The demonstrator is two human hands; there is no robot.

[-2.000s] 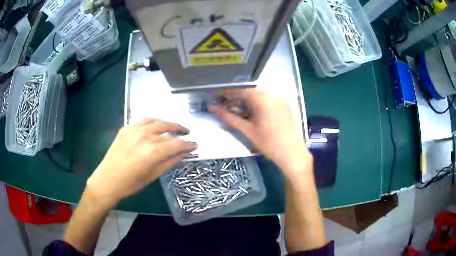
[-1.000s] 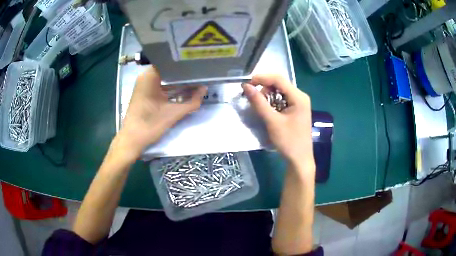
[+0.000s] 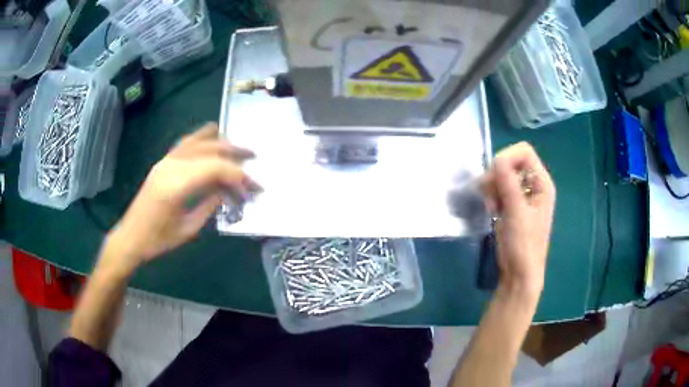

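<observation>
The fixture (image 3: pixel 346 153), a small dark-grey block, sits on the tray (image 3: pixel 355 200) just below the press head (image 3: pixel 378 91). My left hand (image 3: pixel 181 189) is blurred at the tray's left edge, fingers spread and no part seen in its grip. Small dark, shiny pieces (image 3: pixel 231 212) show by its fingertips at the tray's lower left corner. My right hand (image 3: pixel 523 204) is curled at the tray's right edge around several small metal pins (image 3: pixel 528 182). The front parts bin (image 3: pixel 344 321) of loose silver pins (image 3: pixel 332 276) stands below the tray.
Stacked parts bins (image 3: pixel 102 155) stand at left and more bins (image 3: pixel 529 98) at upper right. Labelled boxes (image 3: pixel 170 38) are at upper left. A brass air fitting (image 3: pixel 253 85) juts over the tray. A dark flat object (image 3: pixel 487 264) lies partly behind my right wrist.
Both hands have moved away from the fixture, the left to the tray's left edge, the right to its right edge. The fixture is uncovered. The view has shifted, moving the scene rightward.
</observation>
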